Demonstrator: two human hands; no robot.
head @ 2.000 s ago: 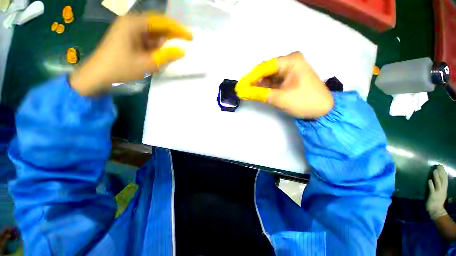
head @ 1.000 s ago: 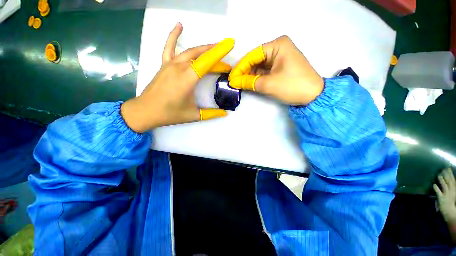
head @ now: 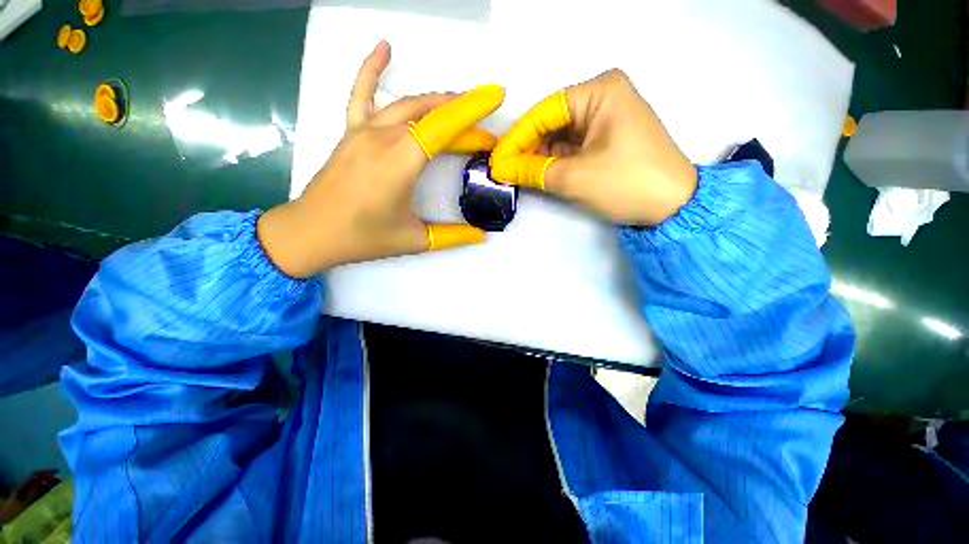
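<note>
A glossy black watch-like housing (head: 490, 202) lies on the white work mat (head: 574, 287). My left hand (head: 367, 186), with yellow finger cots, spans it from the left, a cotted finger at its top edge and the thumb at its bottom edge. My right hand (head: 600, 149) has its cotted thumb and finger pinched together at the housing's upper right. Whether a film or wipe is between those fingertips is hidden. A second black housing (head: 750, 156) lies at the mat's right, partly behind my right sleeve.
A translucent bottle (head: 908, 149) lies at right above a crumpled white wipe (head: 905, 213). Loose orange-yellow finger cots (head: 107, 104) lie on the green bench at left. A red tray (head: 863, 11) shows at the top right, a clear sheet (head: 414, 9) at the top.
My left hand has come from the upper left down to the housing. My right hand stays at the housing. In the last second little moved; the neighbour's hand at lower right is gone from view.
</note>
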